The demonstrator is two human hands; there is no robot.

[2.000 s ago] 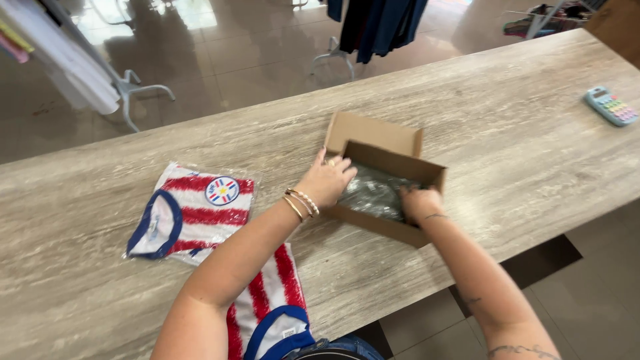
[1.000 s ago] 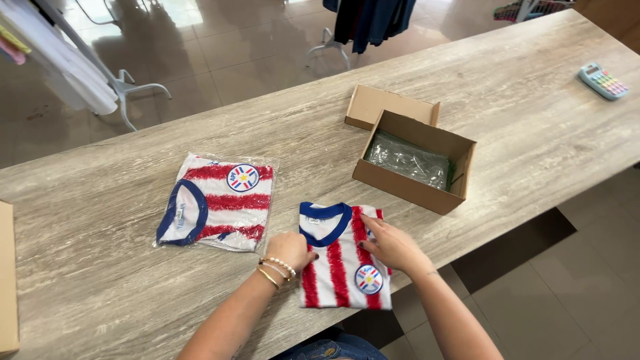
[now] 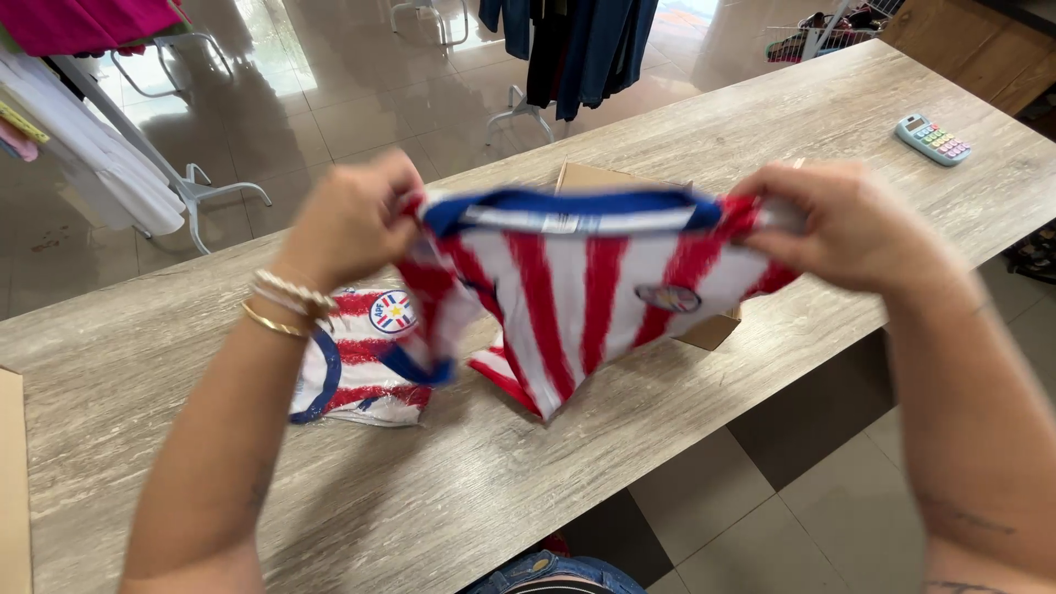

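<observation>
A red-and-white striped jersey [image 3: 606, 289] with a blue collar and a round crest hangs partly unfolded above the table. My left hand [image 3: 359, 214] grips it at one shoulder, and my right hand [image 3: 829, 219] grips the opposite shoulder; both are slightly blurred. Behind and below my left hand, a second striped jersey in clear plastic [image 3: 363, 363] lies flat on the table. The raised jersey hides most of an open cardboard box [image 3: 714, 332], whose lid [image 3: 594, 177] shows above the collar.
The long wood-patterned table [image 3: 462, 495] carries a pastel calculator [image 3: 932, 140] at the far right and a piece of cardboard [image 3: 12, 478] at the left edge. Beyond it stand clothing racks with white garments [image 3: 91, 140] and dark trousers [image 3: 577, 58], and a wire basket [image 3: 813, 41].
The jersey that lay folded under my hands on the table one second ago is now lifted and spread between them. Earlier, both hands were at the cardboard box.
</observation>
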